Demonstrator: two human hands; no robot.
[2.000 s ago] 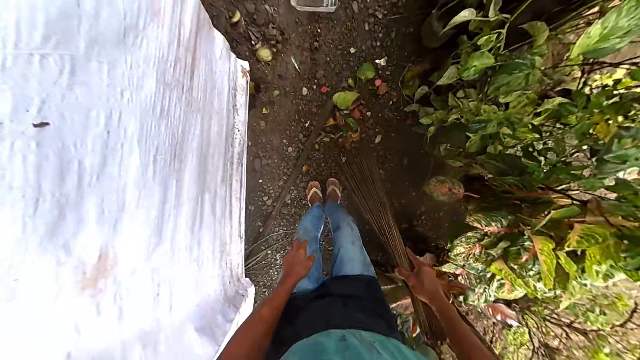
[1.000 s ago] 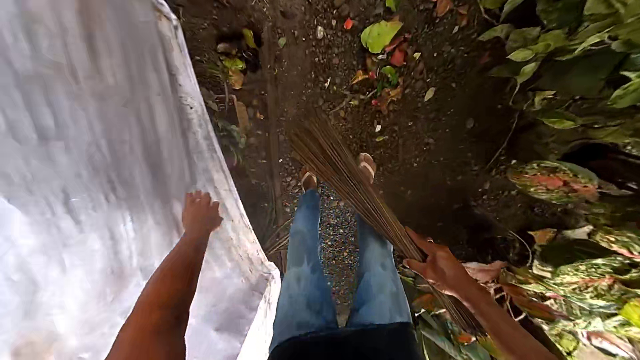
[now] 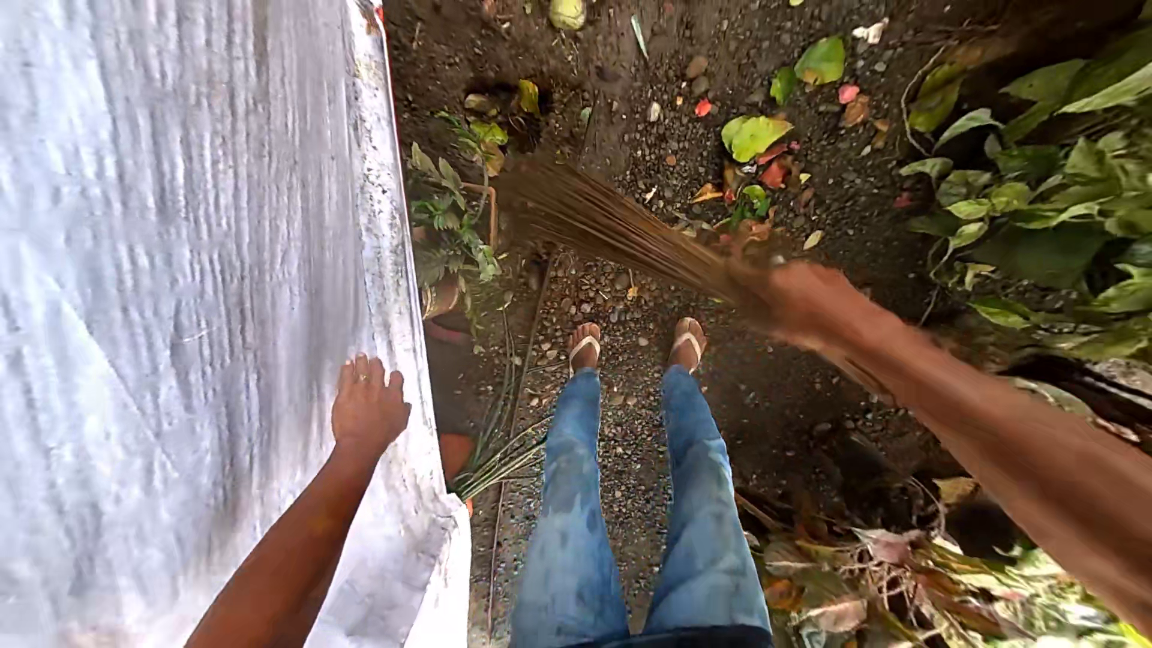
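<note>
My right hand, somewhat blurred, grips the bound end of a stick broom in front of my feet. The broom's thin brown bristles fan out toward the upper left, their tips near small potted plants beside the white sheet. My left hand rests palm down on the white sheet, close to its right edge, with the fingers slightly spread and nothing in them. Fallen leaves, among them a yellow-green leaf and red ones, lie on the soil beyond the broom.
Leafy plants border the soil on the right. Small green plants grow along the sheet's edge, and long thin stalks lie below them. Dry leaves pile at the lower right. A round greenish fruit lies at the top.
My left hand has moved from my leg onto the white sheet. My right hand has swung the broom forward and left from beside my right leg, and my feet are farther apart.
</note>
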